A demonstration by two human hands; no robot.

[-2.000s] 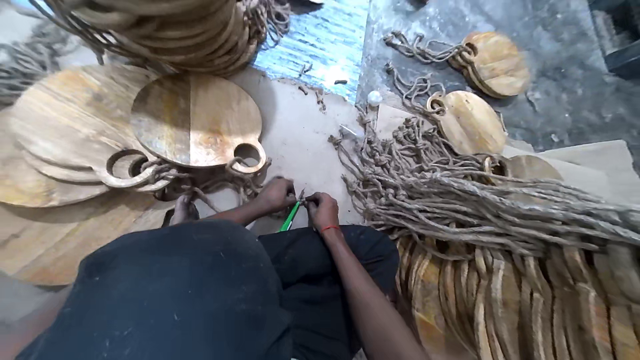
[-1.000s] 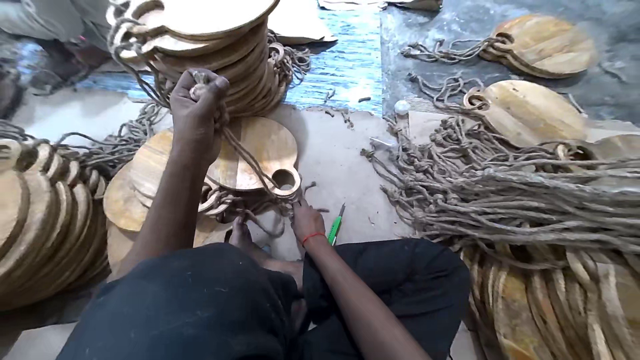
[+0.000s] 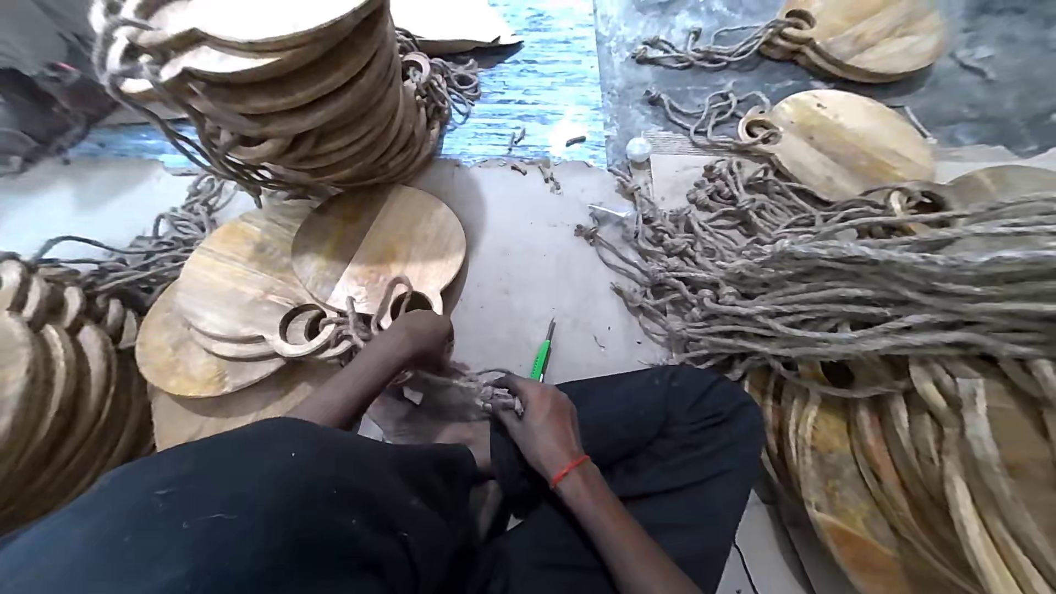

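My left hand [image 3: 422, 340] is at the ring handle of a round wooden board [image 3: 404, 239], its fingers mostly hidden behind the back of the hand. Rope loops through that handle. My right hand [image 3: 536, 417] grips the knotted end of a rope [image 3: 495, 388] just above my lap. A green craft knife [image 3: 543, 355] lies on the floor sheet beyond the right hand, its tip pointing away from me. More round boards [image 3: 239, 289] overlap under and left of the first one, with rope at their ring handles.
A tall stack of roped boards [image 3: 289, 107] stands at the upper left, and upright boards [image 3: 49, 388] line the left edge. A heap of knotted ropes [image 3: 825, 280] covers boards at the right. Roped boards [image 3: 850, 140] and a small white round object [image 3: 638, 149] lie beyond.
My left hand has come down from its raised position with the rope to the board's handle. The knife, between my hands two seconds ago, lies on the floor sheet.
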